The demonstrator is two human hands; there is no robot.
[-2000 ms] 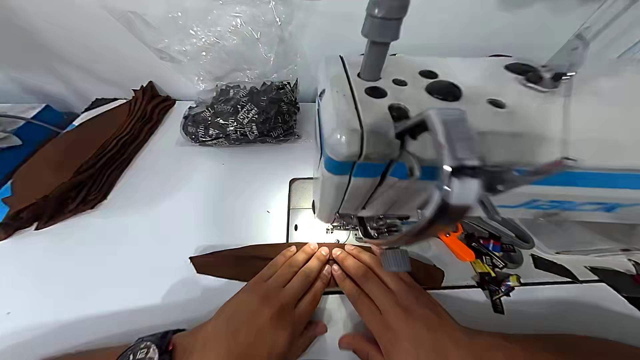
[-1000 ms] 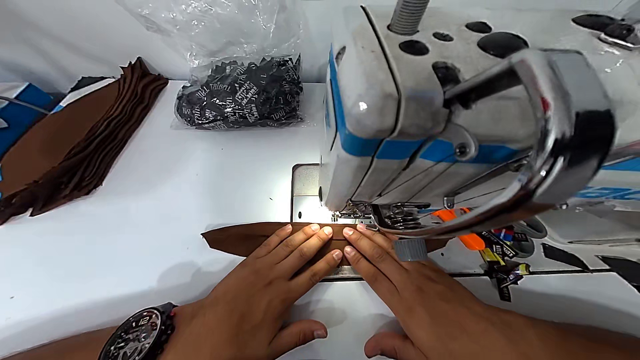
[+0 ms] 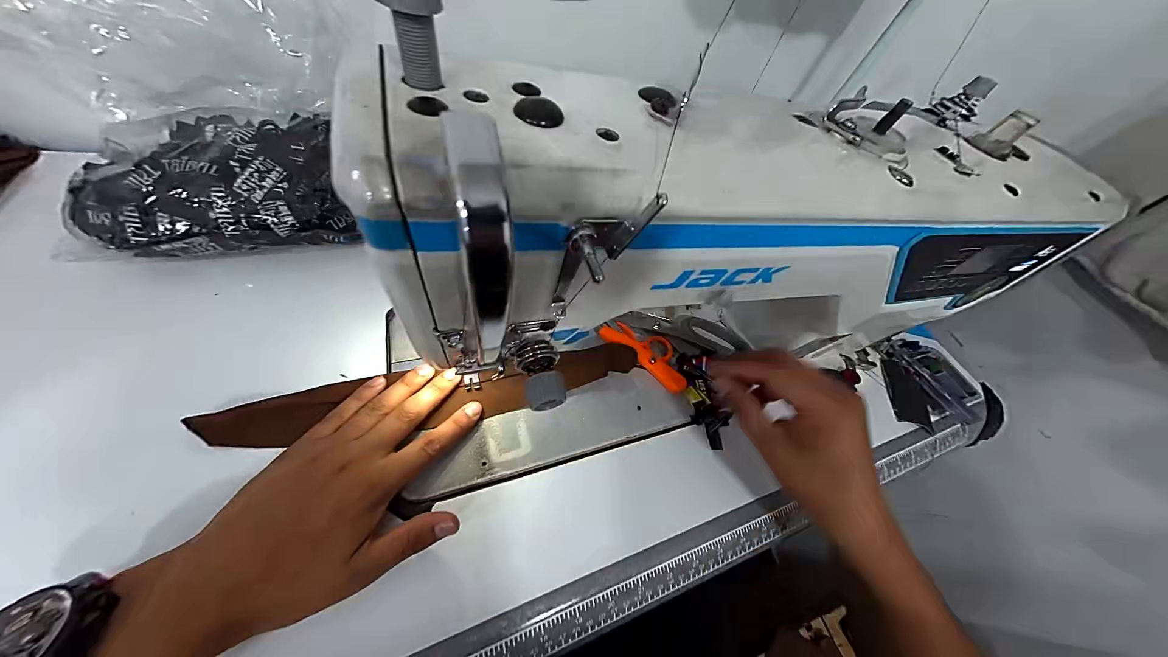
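Observation:
My left hand (image 3: pixel 338 484) lies flat on a strip of brown fabric (image 3: pixel 283 415), its fingertips beside the presser foot (image 3: pixel 471 379) of a Jack sewing machine (image 3: pixel 584 173). The fabric runs under the foot and on to the right. My right hand (image 3: pixel 803 424) is at a small heap of dark labels (image 3: pixel 707 401), blurred, with its fingers bent; whether it grips any of them is unclear. Orange-handled thread snips (image 3: pixel 657 360) lie just left of those fingers, and grey-handled scissors (image 3: pixel 707 333) lie behind.
A clear bag of black printed labels (image 3: pixel 219 187) sits at the back left. A clear box with small tools (image 3: pixel 931 383) stands at the right end. A measuring tape (image 3: pixel 657 584) runs along the table's front edge. Brown fabric (image 3: pixel 14 160) shows at the far left.
My right hand has left the fabric and moved right to the heap of labels. My left hand remains on the fabric. The view has swung to the right.

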